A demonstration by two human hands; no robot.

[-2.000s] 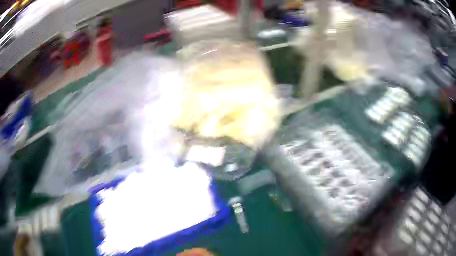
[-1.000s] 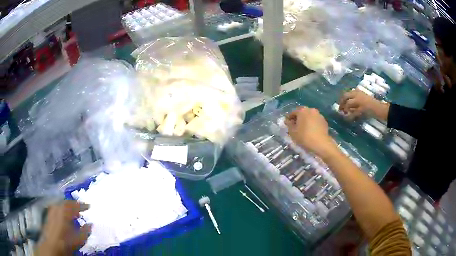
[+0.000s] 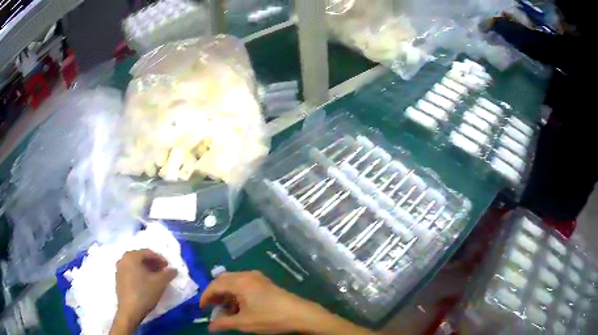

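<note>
My left hand (image 3: 141, 284) is over the white absorbent pieces (image 3: 98, 281) heaped in the blue tray (image 3: 192, 262). Its fingers are curled; glare hides whether they grip a piece. My right hand (image 3: 256, 304) is just right of the tray, thumb and finger closed around a thin pale stem, whose tip shows left of the fingertips. A white cap (image 3: 218, 269) of a loose stem shows on the mat behind this hand. Thin loose rods (image 3: 287, 263) and a small clear rectangular piece (image 3: 247, 238) lie nearby. The clear stem tray (image 3: 357, 206) holds rows of stems at the right.
A bag of cream pieces (image 3: 197, 114) and a bag of clear sleeves (image 3: 56, 176) stand behind. A clear lid (image 3: 190, 227) bears a white label. Trays of white cylinders stand back right (image 3: 469, 118) and lower right (image 3: 538, 281). A metal post (image 3: 313, 59) rises behind. A dark-clothed person is at right.
The view has shifted right. My right hand has moved from the stem tray back beside the blue tray. My left hand has moved further over the white heap. The other person's hand has left the white cylinders.
</note>
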